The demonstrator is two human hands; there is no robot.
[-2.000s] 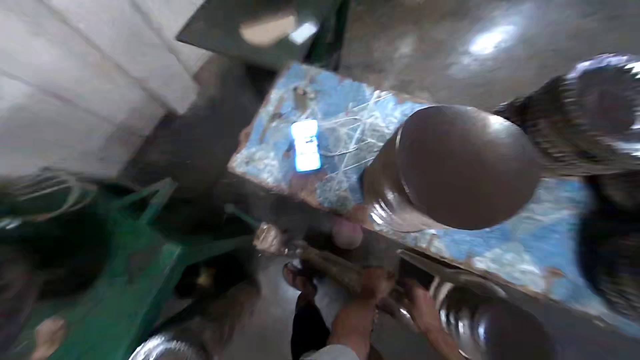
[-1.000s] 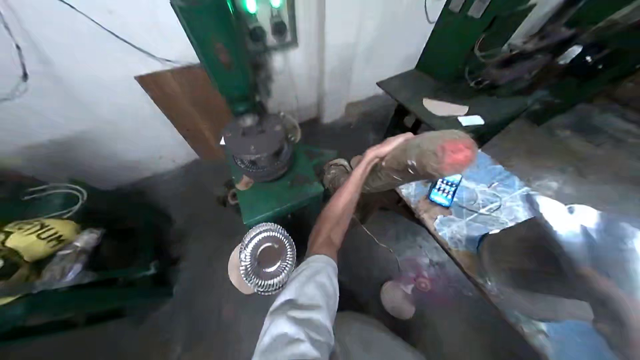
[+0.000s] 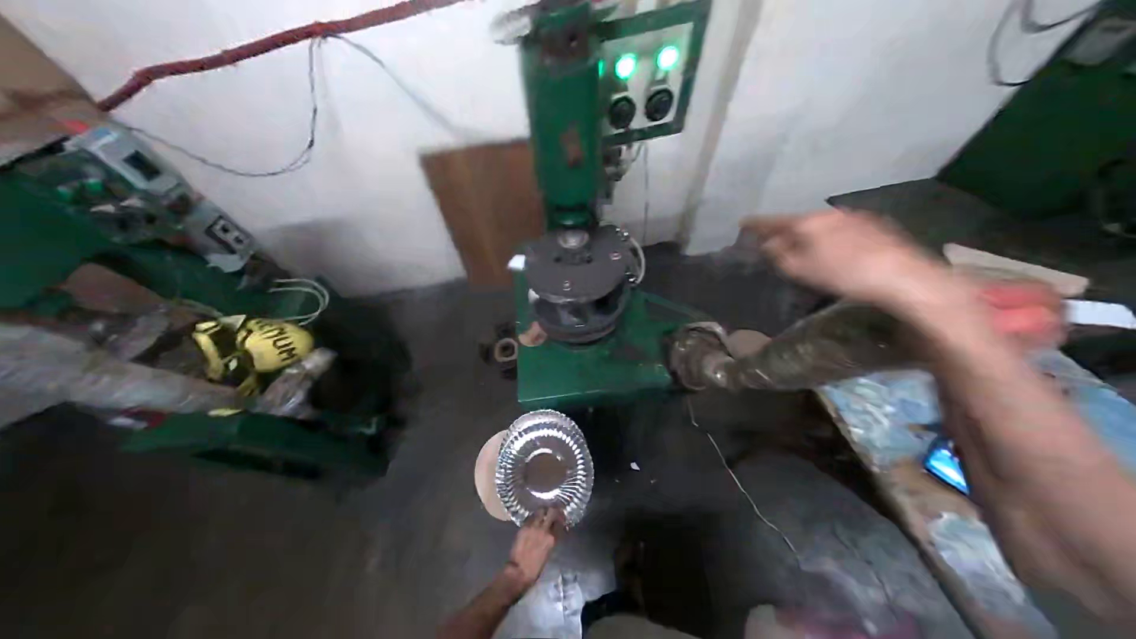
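My left hand point(image 3: 537, 532) has its fingers over the near rim of silver fluted foil plates point(image 3: 544, 461); whether they grip it cannot be told. A pale round disc point(image 3: 488, 475) shows under the plates' left side. My right hand point(image 3: 830, 253), blurred, is raised with fingers apart and nothing visible in it, above a long wrapped roll point(image 3: 825, 346) with a red end point(image 3: 1021, 311). A green press point(image 3: 568, 115) with a round dark die head point(image 3: 577, 284) stands beyond the plates.
A control box point(image 3: 652, 75) with lit green lamps is behind the press. At left are green machinery point(image 3: 257, 439) and a yellow bag point(image 3: 275, 344). A blue-topped bench point(image 3: 887, 408) with a lit phone point(image 3: 948, 463) is at right. A thin cord point(image 3: 745, 493) lies on the floor.
My left hand has gone from the wrapped roll down to the foil plates. My right arm has come from over the bench to above the roll. The view has swung left.
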